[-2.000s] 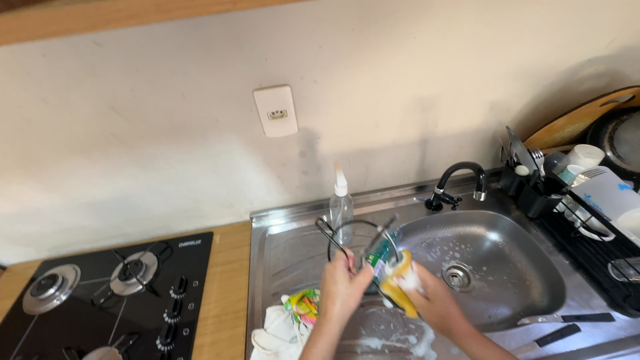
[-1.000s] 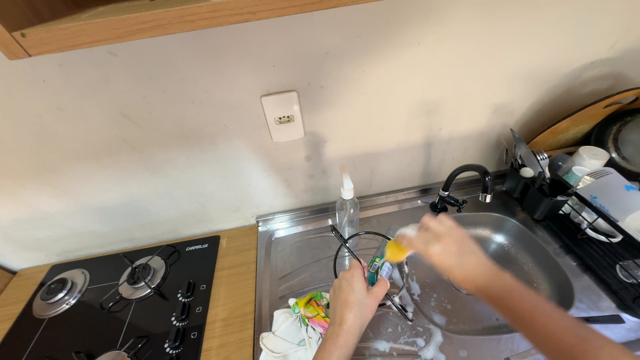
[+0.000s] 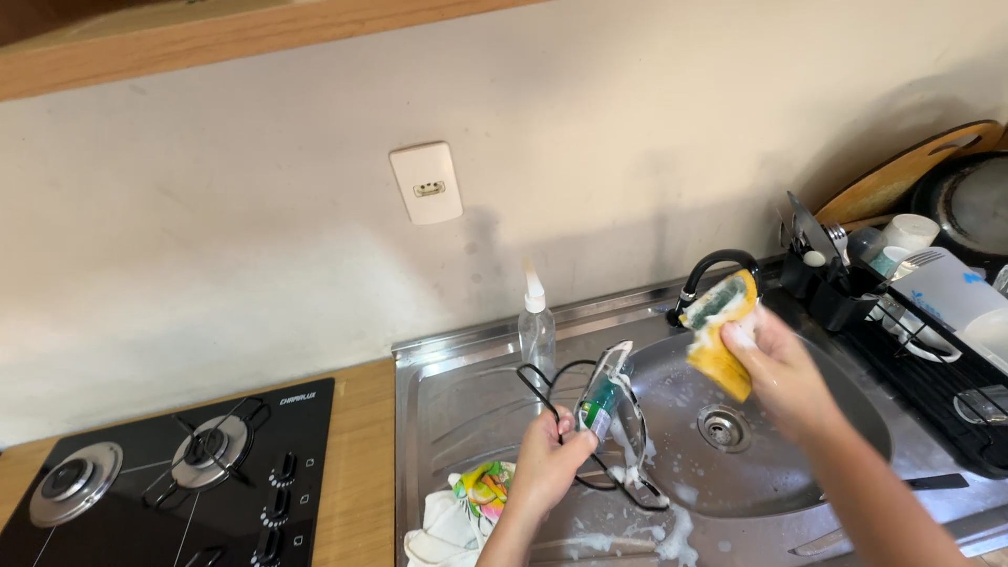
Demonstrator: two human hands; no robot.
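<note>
My left hand (image 3: 551, 457) grips a black wire stove grate (image 3: 602, 472) with white suds on one side, held over the drainboard. Behind the wires stands a green bottle (image 3: 600, 402), partly hidden by them. Raised over the sink basin (image 3: 787, 480), my right hand (image 3: 776, 370) holds a yellow sponge (image 3: 720, 354) with suds and a dark green side. The sponge is apart from the grate. A clear spray bottle (image 3: 537, 339) stands upright near the wall.
The black faucet (image 3: 720, 258) rises behind the sponge. A dish rack (image 3: 937, 394) with dishes stands right; a knife (image 3: 937, 482) lies at the sink's front. A patterned cloth (image 3: 449, 524) lies left, beside the gas cooktop (image 3: 165, 504).
My right hand has lifted the sponge away from the grate, up and to the right. My left hand still holds the grate, now turned differently.
</note>
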